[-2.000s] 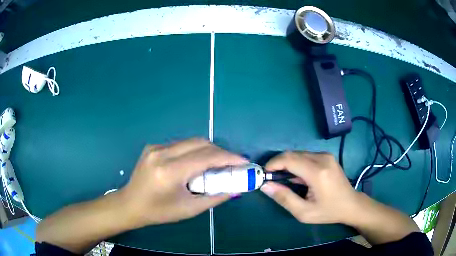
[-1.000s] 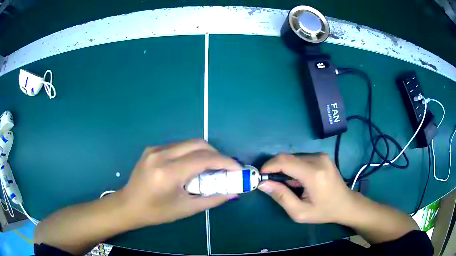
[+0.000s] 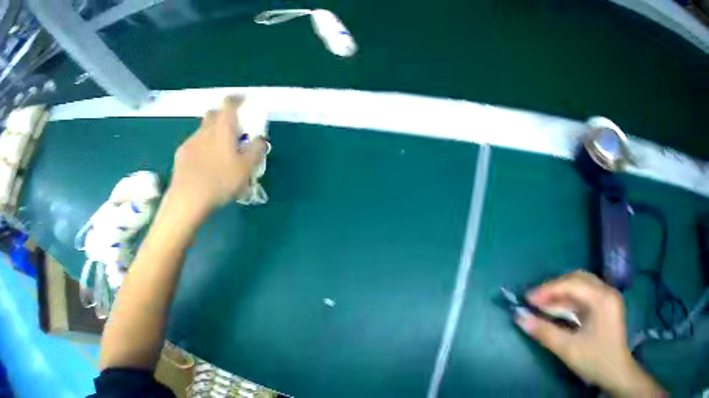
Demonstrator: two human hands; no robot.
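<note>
My left hand [image 3: 214, 163] is at the upper left by the white rail, its fingers around a white handheld device [image 3: 253, 120]. The hand and device are blurred, and the hand covers part of the device. A white strap loop [image 3: 253, 193] hangs below the fingers onto the green bench. My right hand [image 3: 587, 322] is at the lower right, low over the bench. It holds the black USB test cable [image 3: 509, 296], whose metal tip points left with nothing plugged on it.
Several white devices [image 3: 128, 214] lie heaped at the left. Another device [image 3: 334, 33] lies beyond the rail [image 3: 373, 107]. The black FAN unit [image 3: 614, 241] and cables are at the right. A carton [image 3: 70, 299] stands at lower left; packed devices [image 3: 225, 385] show below the bench edge.
The view has turned left. My left hand has moved away from my right, up to the rail. The device is off the cable tip, which my right hand still holds.
</note>
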